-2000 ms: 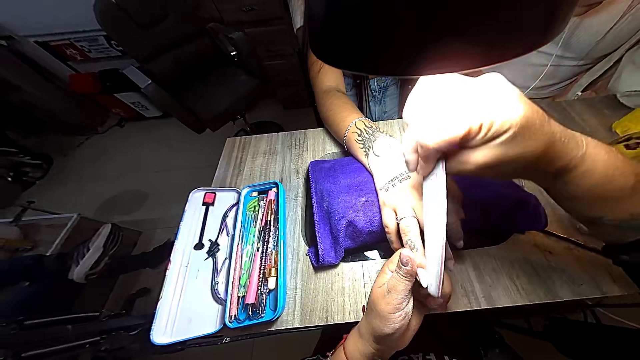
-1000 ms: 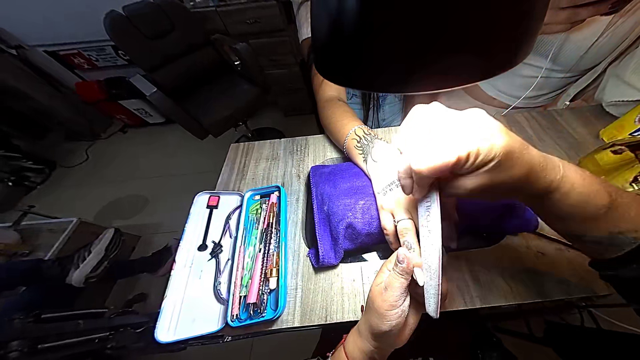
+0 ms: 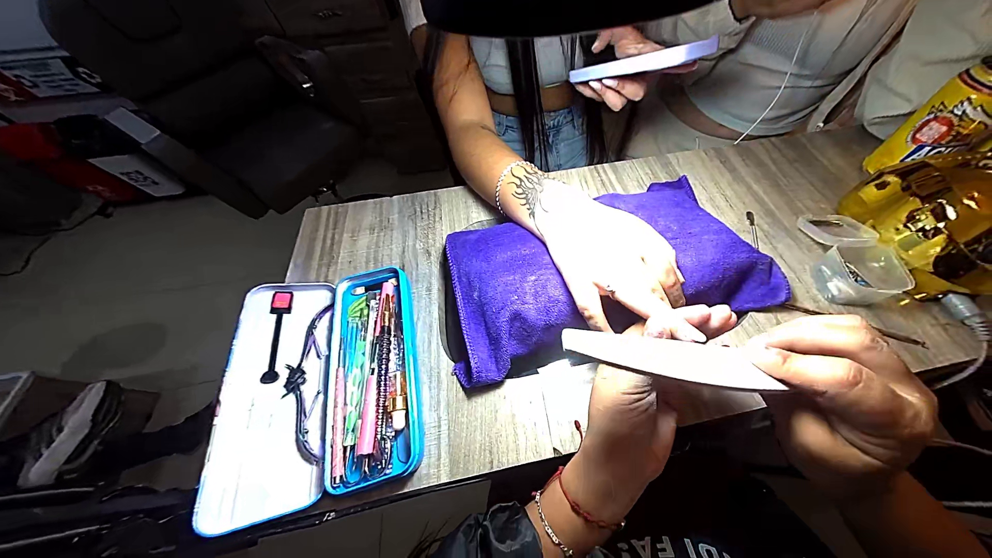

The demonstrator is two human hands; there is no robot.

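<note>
My right hand (image 3: 852, 387) grips the right end of a pale nail file (image 3: 674, 359), which lies nearly level across the fingertips of another person's hand (image 3: 620, 248). From below, my left hand (image 3: 635, 403) holds that person's fingers, partly hidden behind the file. The person's forearm, with a wrist tattoo and a beaded bracelet (image 3: 500, 186), rests over a cushion wrapped in a purple towel (image 3: 511, 287). Whether the file touches a nail I cannot tell.
An open tin case (image 3: 415, 434) of brushes and tools lies on the wooden table (image 3: 480, 434) at left. At right are a small clear plastic container (image 3: 864, 275), a yellow package (image 3: 945, 116) and a cable. Another person's hand holds a phone (image 3: 643, 60); a dark lamp (image 3: 558, 15) hangs above.
The file has turned from upright to nearly level, and my right hand has moved down and right of the person's fingers. The lamp covers less of the view, and a phone now shows.
</note>
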